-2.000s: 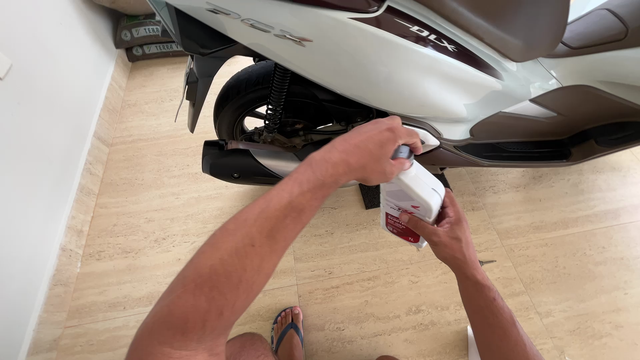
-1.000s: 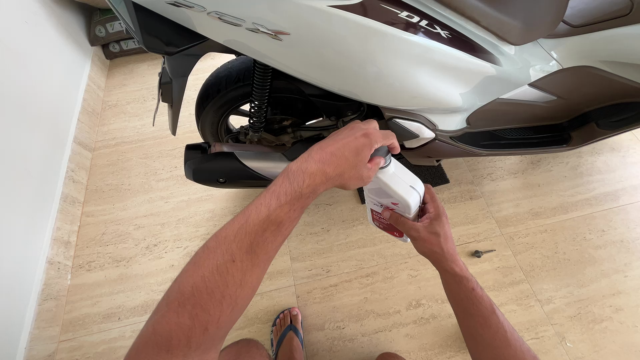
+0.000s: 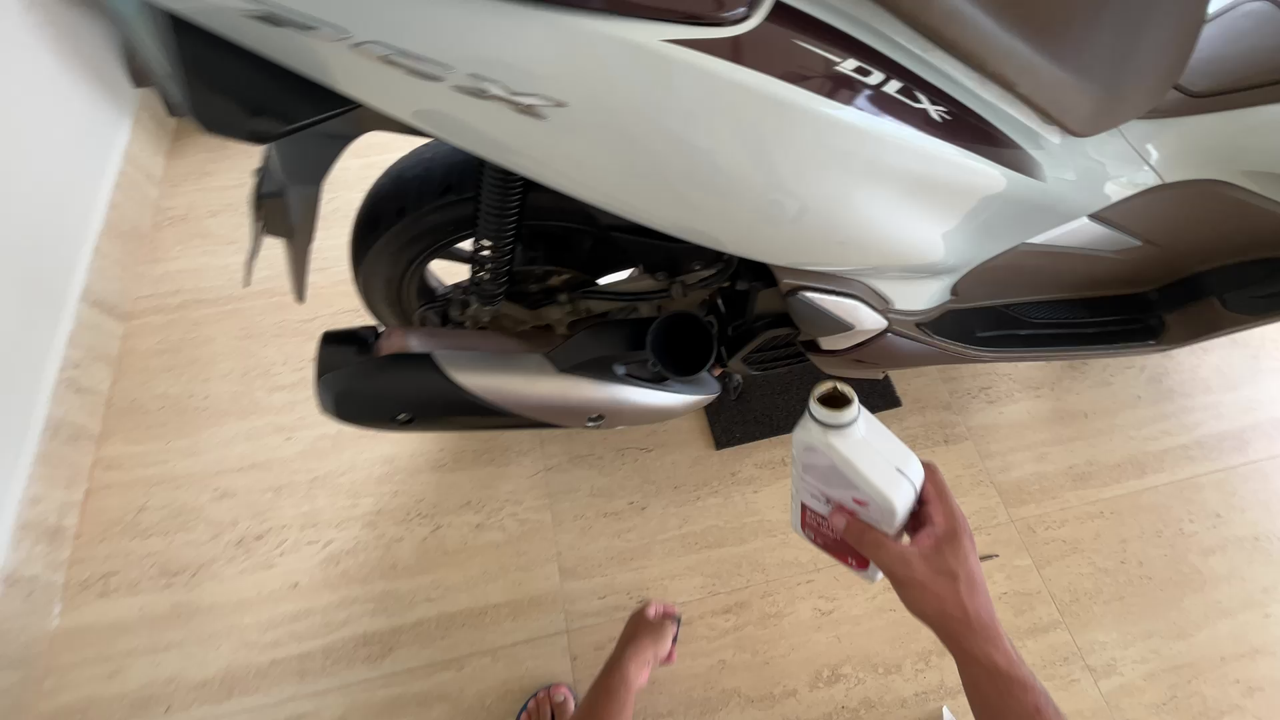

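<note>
My right hand [image 3: 925, 555] grips a white plastic oil bottle [image 3: 865, 470] with a red label. The bottle's uncapped mouth points up, and dark liquid shows inside its neck. Low in the view, well left of the bottle, my left hand [image 3: 652, 635] is curled with a small dark edge showing beside it; what it holds is mostly hidden. A black funnel [image 3: 683, 344] opens upward at the scooter's engine, just above the exhaust silencer [image 3: 520, 385]. The scooter's rear wheel [image 3: 405, 240] and shock absorber are behind the silencer.
The white and brown scooter [image 3: 700, 180] spans the upper view. A black mat [image 3: 755, 410] lies on the tiled floor under it. A small dark object [image 3: 989, 557] lies right of my right wrist. At the left edge rises a white wall [image 3: 50, 200]. A sandalled foot [image 3: 548, 703] shows at bottom.
My left hand has come off the bottle's top and moved down and left. The dark cap seen on the bottle earlier is off its neck. The right hand still holds the bottle.
</note>
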